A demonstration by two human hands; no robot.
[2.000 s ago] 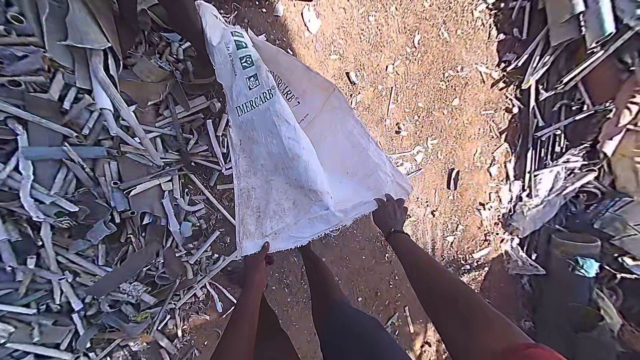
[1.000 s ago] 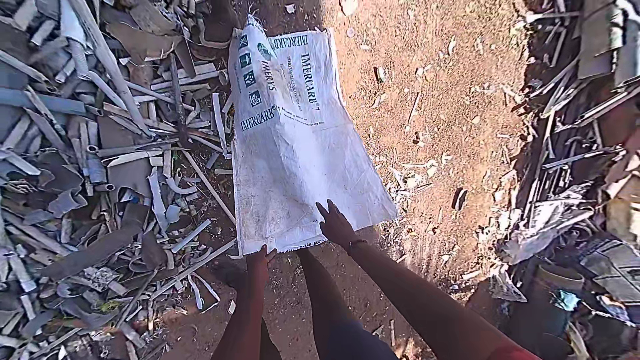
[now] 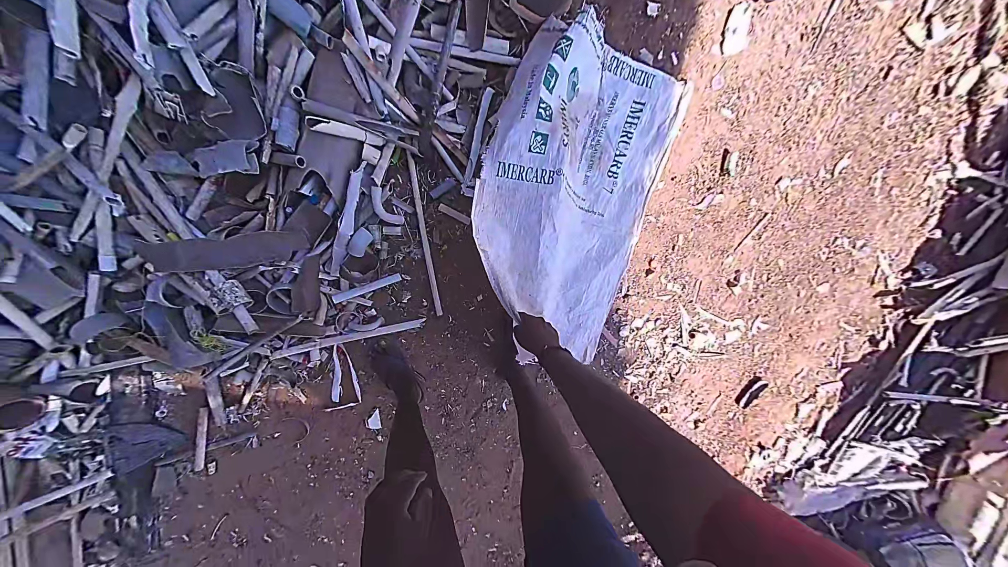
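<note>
A white woven plastic sack (image 3: 579,205) with green and dark printing lies stretched out from top to bottom at the upper middle, its near end bunched and its far end wide. At its near edge, my right hand (image 3: 538,335) is closed on the fabric, and my arm comes in from the lower right in a red sleeve. My left hand is not in view. My left foot (image 3: 398,370) stands on the soil left of the sack, and my right foot is dim in shadow beside my right hand.
A heap of plastic pipe offcuts and split pipe pieces (image 3: 228,244) covers the left side, reaching close to the sack. More scrap strips (image 3: 906,394) lie along the right edge. Between them is reddish-brown soil (image 3: 819,189) with small debris, partly sunlit.
Both hands were at the sack's near edge earlier; my left hand has left the view. My right hand has gathered that edge, which was spread wide. The view has shifted towards the left heap.
</note>
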